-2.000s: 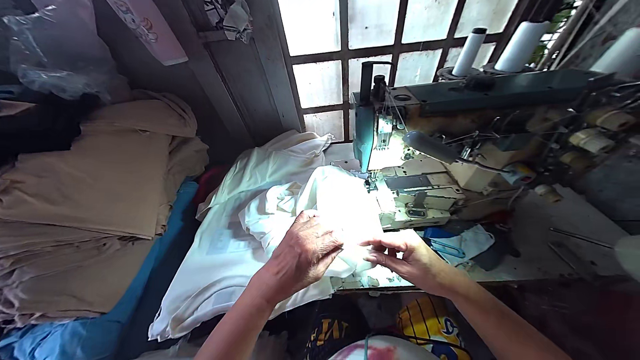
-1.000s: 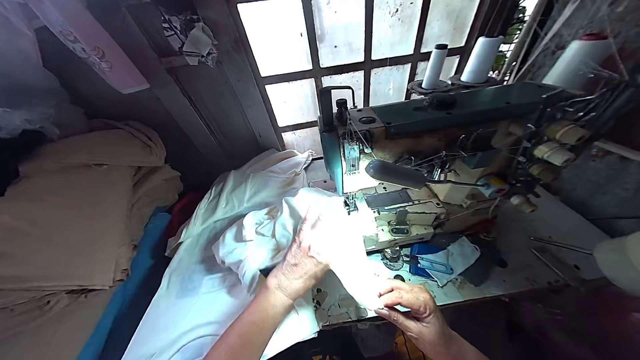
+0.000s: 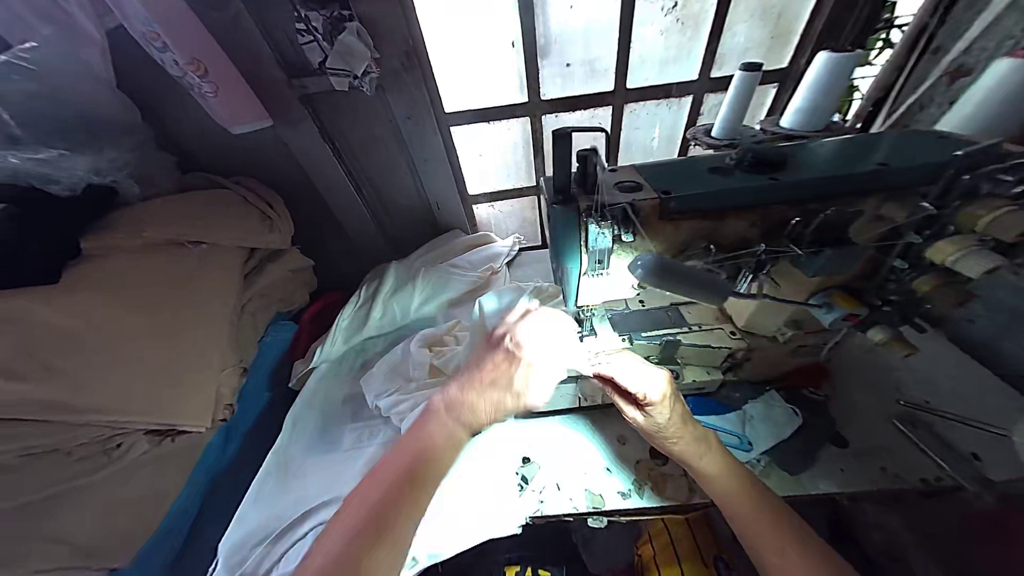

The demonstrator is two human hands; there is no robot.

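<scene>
White fabric (image 3: pixel 432 352) is bunched over the left side of the table and runs up to the needles of an industrial sewing machine (image 3: pixel 768 176). On that fabric, just left of the needle area, lies my left hand (image 3: pixel 500 372), blurred and brightly lit; its fingertips are hard to make out. My right hand (image 3: pixel 640 388) pinches the fabric's edge between thumb and fingers, just in front of the presser foot (image 3: pixel 588 324). The machine's lamp glares on the cloth between my hands and hides its detail.
Folded tan fabric (image 3: pixel 120 336) is stacked at the left. Thread cones (image 3: pixel 736 102) stand behind the machine. Blue-handled thread snips (image 3: pixel 724 434) lie by a white cloth (image 3: pixel 768 424) right of my right hand. Metal rods (image 3: pixel 952 418) rest farther right. Scraps lie near the table's front edge.
My right hand has moved up from near the table's front edge to the presser foot, bringing the fabric's edge with it. My left hand is also nearer the needles.
</scene>
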